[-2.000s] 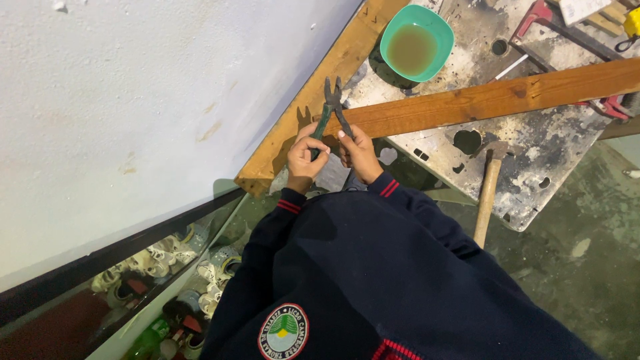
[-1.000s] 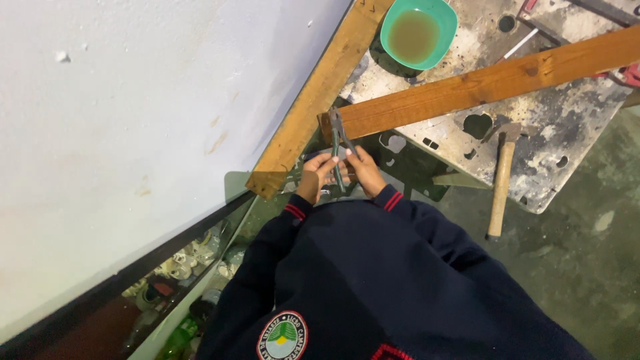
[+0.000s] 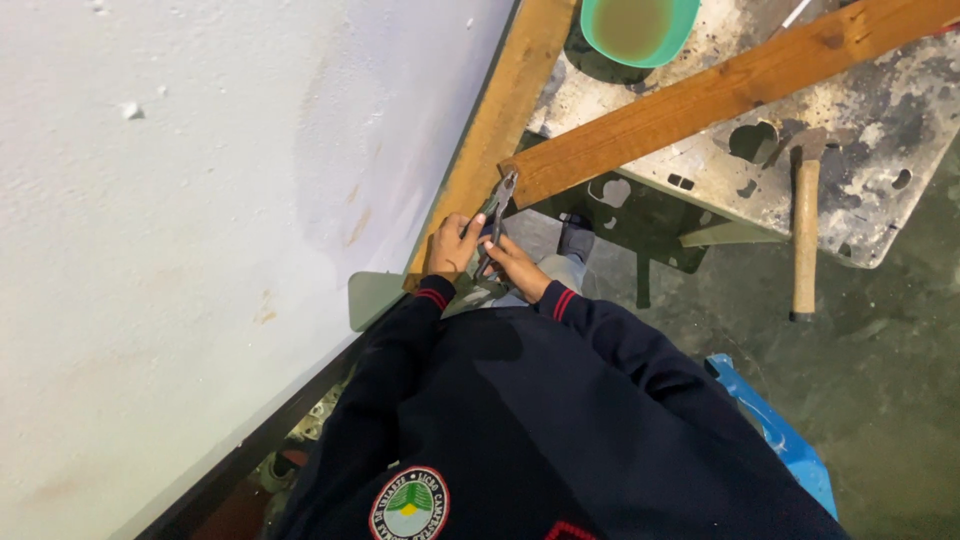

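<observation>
My left hand [image 3: 450, 246] and my right hand [image 3: 516, 267] each grip one handle of a pair of pliers [image 3: 499, 210]. The jaws point up and lie at the near end of a long wooden board [image 3: 660, 120]; whether they pinch anything there is too small to tell. This board runs up to the right across a stained table. A second wooden board [image 3: 499, 112] lies along the wall, just left of the pliers. To the right, a claw hammer [image 3: 806, 225] rests on the table with its handle hanging past the edge.
A turquoise bowl [image 3: 679, 30] of murky liquid stands on the worn table [image 3: 870, 187], which has holes in its top. The white wall [image 3: 225, 187] closes off the left side. A blue plastic object [image 3: 780, 442] is at lower right. My shoe [image 3: 576, 238] shows below the table edge.
The plier jaws, over the board along the wall two seconds ago, are now at the end of the long board. Both hands remain on the handles. The view has shifted.
</observation>
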